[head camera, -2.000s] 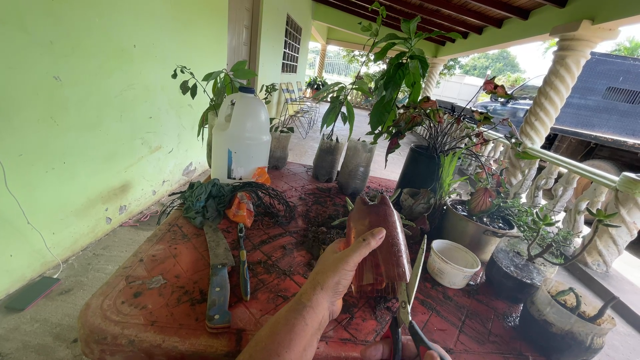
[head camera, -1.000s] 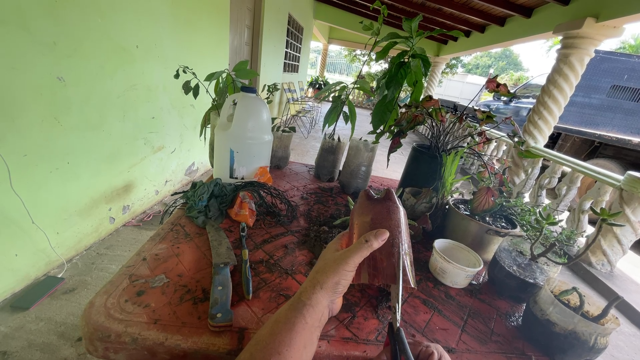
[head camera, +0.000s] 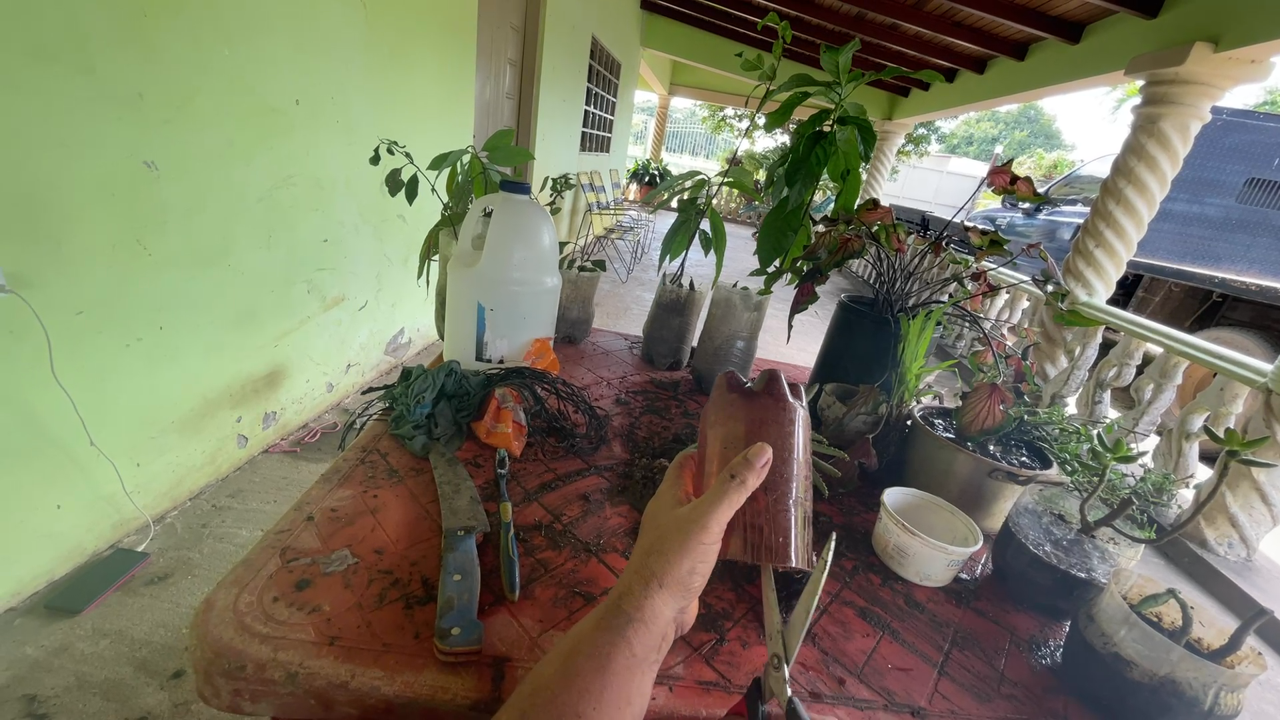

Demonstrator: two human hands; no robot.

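My left hand [head camera: 690, 520] grips the cut base of a clear plastic bottle [head camera: 757, 470], held upside down with its lobed bottom up and cut rim down. Just under that rim are the parted blades of a pair of scissors [head camera: 785, 630]; one blade tip touches or overlaps the rim. The scissors' handles run off the bottom edge, and my right hand is out of view. Left of my hand, a large knife [head camera: 459, 560] with a dark handle and a smaller tool [head camera: 509, 540] lie on the soil-strewn red plastic table [head camera: 380, 510].
A white plastic jug [head camera: 505, 280] stands behind a dark green cloth [head camera: 437, 405]. Plants in cut bottles [head camera: 728, 330] line the far edge. On the right are a white tub [head camera: 925, 535], a metal pot [head camera: 975, 470] and several potted plants. A phone [head camera: 98, 580] lies on the floor.
The scissors' blades were closer together along the bottle's side a second ago; now they are parted below its rim. The bottle piece has turned in my left hand. My right hand has left the view.
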